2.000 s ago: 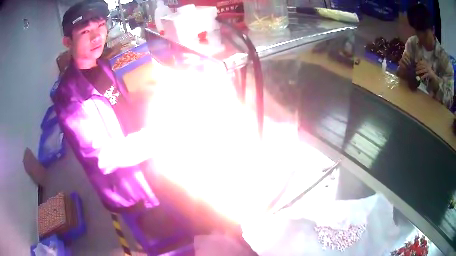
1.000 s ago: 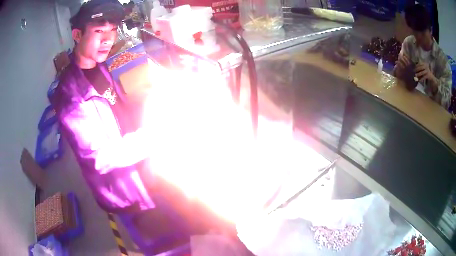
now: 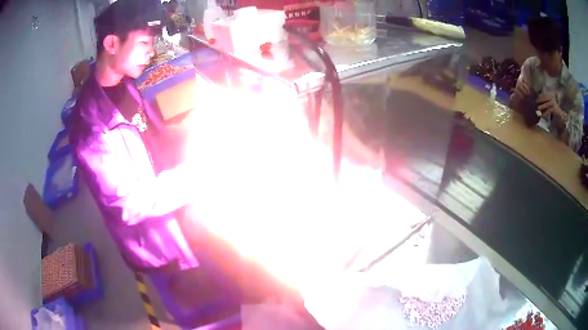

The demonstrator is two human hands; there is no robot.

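Note:
Neither of my hands is in the picture. Nearest in front of me, at the lower right, a heap of small patterned parts [image 3: 433, 309] lies on a crumpled white sheet [image 3: 480, 283]. A pile of red figure pieces [image 3: 530, 323] is cut off by the bottom edge at the right. A long thin metal rod [image 3: 398, 242] lies beyond the sheet. A very bright white and pink glare hides the middle of the bench.
A person in a dark jacket [image 3: 116, 145] stands at left behind the glare. A green conveyor belt [image 3: 509, 206] runs along the right. Another person [image 3: 554, 90] sits across it. A clear container [image 3: 349, 26] stands on a steel surface. Blue crates [image 3: 90, 274] stand on the floor at left.
The person at left has turned the head from facing me to looking down toward the glare. A dark object now shows at the conveyor's far edge. The view has shifted slightly.

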